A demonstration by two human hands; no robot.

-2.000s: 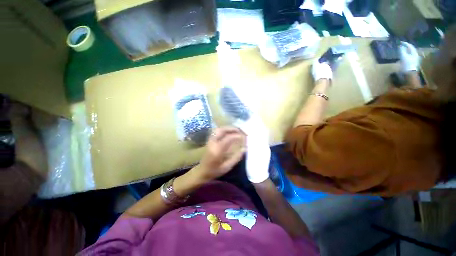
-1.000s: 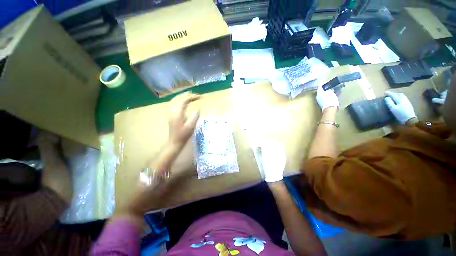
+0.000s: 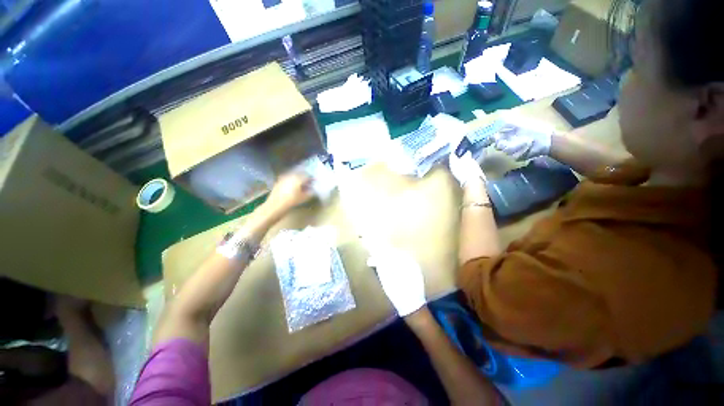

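A shiny bubble bag [image 3: 315,287] lies flat on the tan cardboard sheet [image 3: 262,329], washed out by glare in its upper part. My bare left hand [image 3: 292,192] is at the mouth of the small carton marked "A006" [image 3: 238,131]. Its fingers are closed on a whitish clear bag [image 3: 321,176]. My right hand [image 3: 399,281], in a white glove, rests on the cardboard right of the bubble bag, near the front edge. Glare hides whether its fingers hold anything.
A tape roll [image 3: 155,195] and a large carton [image 3: 67,214] stand at left. White sheets [image 3: 357,139] and a black tray stack [image 3: 393,47] are behind. At right, a neighbour's gloved hands [image 3: 520,139] handle a dark device above grouped black devices [image 3: 532,190].
My left hand has moved up and back to the carton mouth and now grips a bag. The view has shifted. The bubble bag still lies on the cardboard; my right hand remains beside it.
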